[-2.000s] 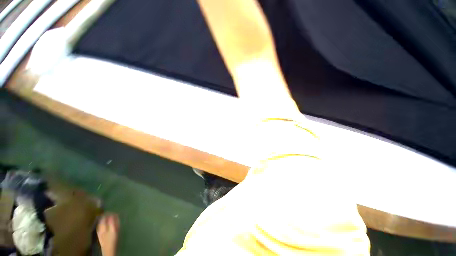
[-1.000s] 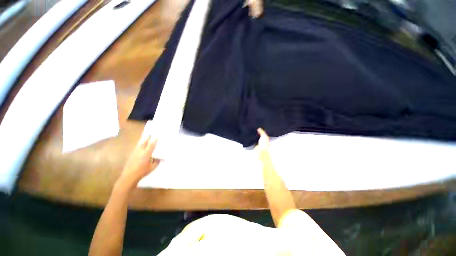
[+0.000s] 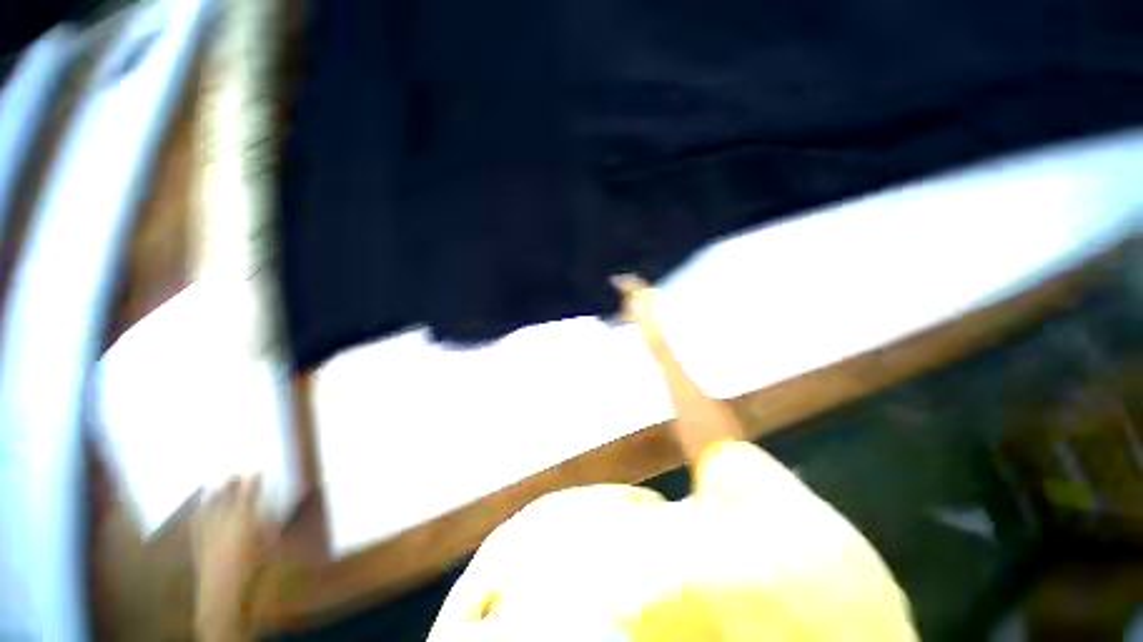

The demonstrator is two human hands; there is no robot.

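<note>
The black fabric ply lies flat over the white underlay paper, its near edge uneven. My right hand is at the fabric's near edge, with the edge apparently pinched in its fingers. A cream-white roll lies across the table just left of the fabric end. My left hand is low at the left, blurred, by the roll's near end and a loose white paper piece. Whether it grips anything cannot be told.
Long pale blue-white rolls lie at the far left. The brown wooden table edge runs in front of the paper. The green floor and blurred brown items show at the lower right. The whole view is blurred.
The cream-white roll has moved left off the fabric to beside its end. My left hand has moved left with it. My right hand stays at the fabric edge. The view has tilted.
</note>
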